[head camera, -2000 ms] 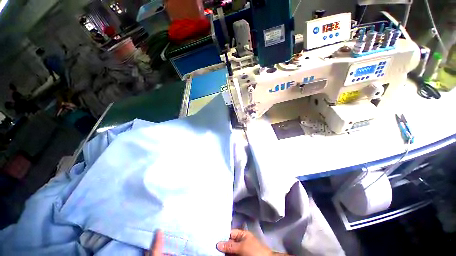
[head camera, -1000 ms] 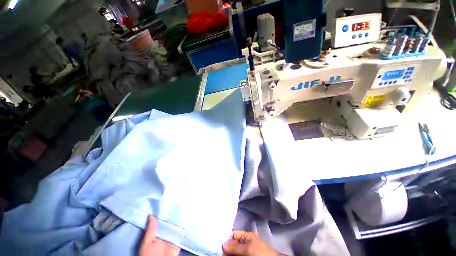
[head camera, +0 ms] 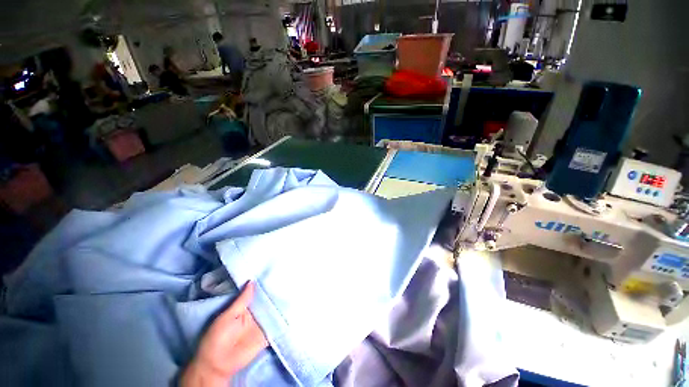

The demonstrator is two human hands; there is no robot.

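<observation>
A large light blue fabric piece point(head camera: 340, 257) lies over the table's left part and hangs toward me, with one end at the needle area of the white sewing machine point(head camera: 559, 227). Its grey-lilac side point(head camera: 415, 310) shows below the needle. My left hand point(head camera: 230, 340) is at the lower centre, thumb on the stitched hem and fingers under the cloth, gripping it. My right hand is not in view.
A green surface point(head camera: 325, 162) extends at the left behind the cloth. A dark teal phone-like slab point(head camera: 595, 140) and a small red-digit display box point(head camera: 644, 181) stand above the machine. Crates and a red bundle point(head camera: 415, 85) are behind. People are far left.
The view has turned left, so the machine sits farther right. My left hand has lifted the hem corner and turned it. My right hand, earlier at the fabric edge, has left the picture.
</observation>
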